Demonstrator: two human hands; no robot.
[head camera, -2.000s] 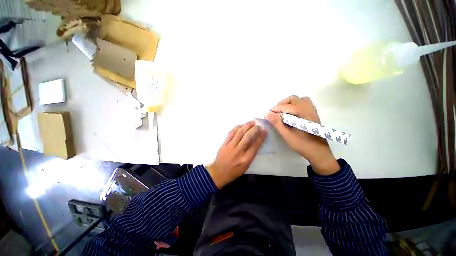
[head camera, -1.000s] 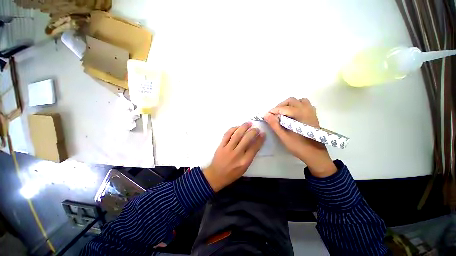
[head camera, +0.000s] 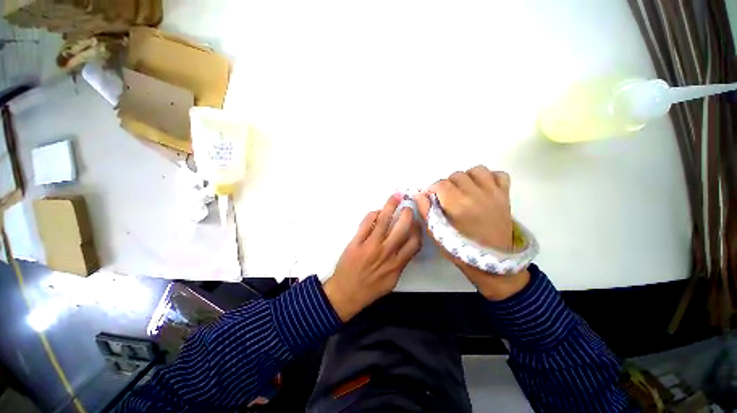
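My left hand (head camera: 375, 260) rests on the white table, its fingertips on a small pale card (head camera: 407, 206) that is mostly hidden under them. My right hand (head camera: 471, 216) is beside it, fingertips almost touching those of the left. It holds a double-sided tape roll (head camera: 482, 256), a white ring with grey printed marks and a yellow inner side, which hangs around the hand near the wrist. The tape end near the fingertips is too small to make out clearly.
A squeeze bottle with pale yellow liquid (head camera: 583, 113) lies at the right, before long brown strips (head camera: 701, 161). A small labelled bottle (head camera: 220, 153), brown card pieces (head camera: 158, 103), white scraps (head camera: 194, 193), a white block (head camera: 54, 162) and a tan stack (head camera: 66, 235) are at the left.
The tape roll has tilted from nearly edge-on, so its ring and yellow inside show. My right hand has turned with knuckles up. The view has shifted slightly.
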